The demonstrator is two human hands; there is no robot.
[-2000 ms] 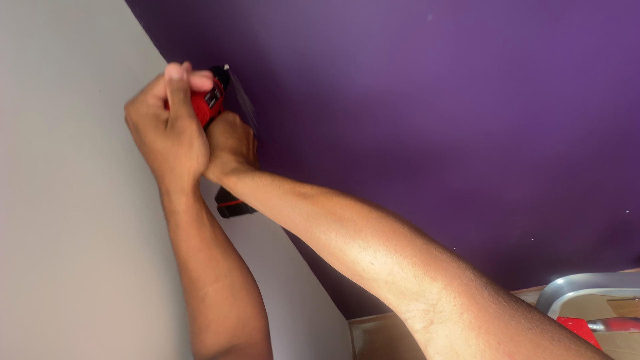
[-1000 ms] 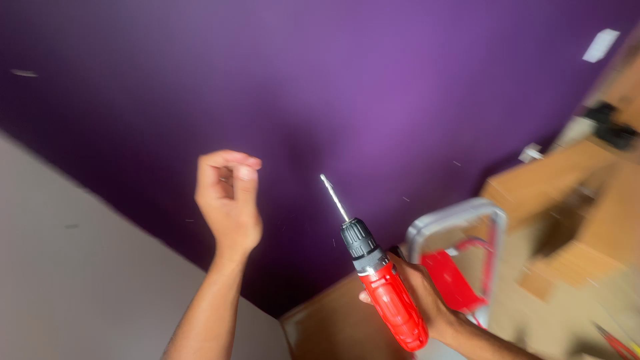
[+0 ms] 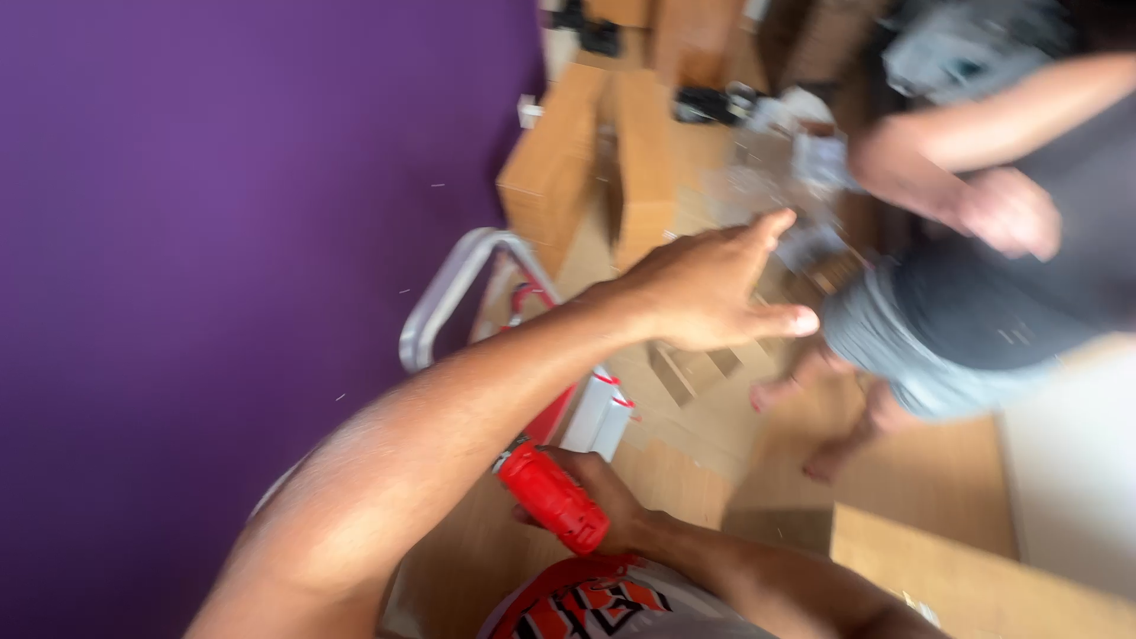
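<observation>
My left hand [image 3: 710,288] is stretched out to the right with its fingers apart and holds nothing; it is nearest to a person [image 3: 994,231] in a dark top and grey shorts, with a gap between us. Low in the view, close to my shirt, my right hand [image 3: 603,497] grips a red cordless drill [image 3: 555,501]. My left forearm hides the front of the drill and its bit. Behind that forearm stands a stepladder [image 3: 453,293] with a silver rail and red parts.
A purple wall [image 3: 248,213] fills the left side. Long wooden boxes or cabinet parts [image 3: 643,169] stand beside it. Clear plastic wrapping [image 3: 781,169] and cardboard pieces [image 3: 697,368] lie on the wood floor. A wooden panel [image 3: 958,568] is at lower right.
The view has swung right, bringing the other person into sight. My left hand, at the drill two seconds ago, is now extended with spread fingers. The drill has come down near my body.
</observation>
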